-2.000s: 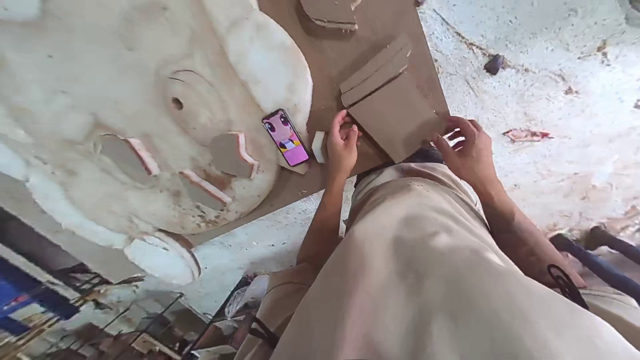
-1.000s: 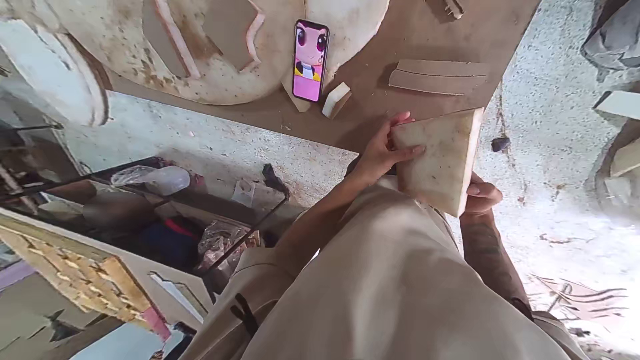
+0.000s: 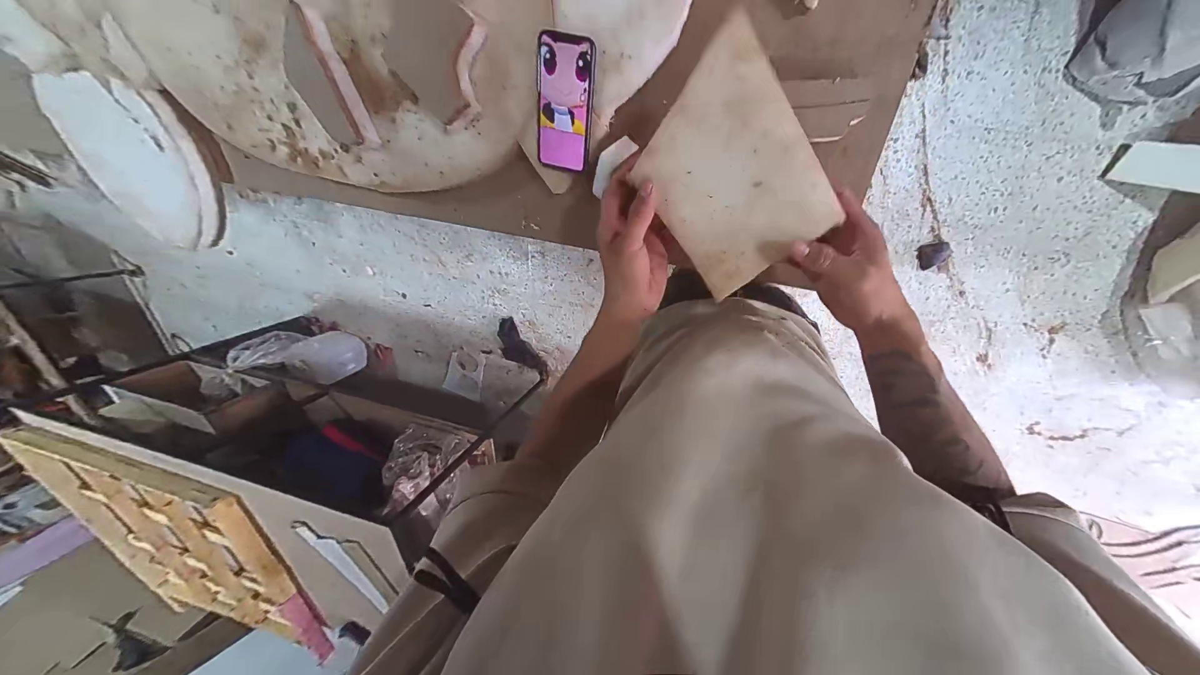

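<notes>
Both my hands hold a flat, pale foam piece point(image 3: 741, 159) with pointed corners over the table's near edge. My left hand point(image 3: 633, 234) grips its left edge, thumb up. My right hand point(image 3: 848, 262) pinches its lower right corner between thumb and fingers. Just left of the piece a small white block point(image 3: 614, 167) lies by my left fingertips. Beyond it is a smartphone point(image 3: 564, 101) with a cartoon face on its screen, on top of a large round foam shape point(image 3: 422, 141) with cut-outs. Thin brown strips point(image 3: 825, 103) lie partly hidden behind the held piece.
The brown tabletop point(image 3: 525, 220) ends just before my body. At the left leans a white oval piece point(image 3: 127, 159). Below it a metal-framed rack point(image 3: 375, 398) holds plastic bags and scraps. A dark lump point(image 3: 934, 254) lies on the speckled floor at the right.
Two seconds ago the held piece showed a brown face; now a pale face is up. Since one second ago it has moved away from my body, covering part of the strips. The view has shifted.
</notes>
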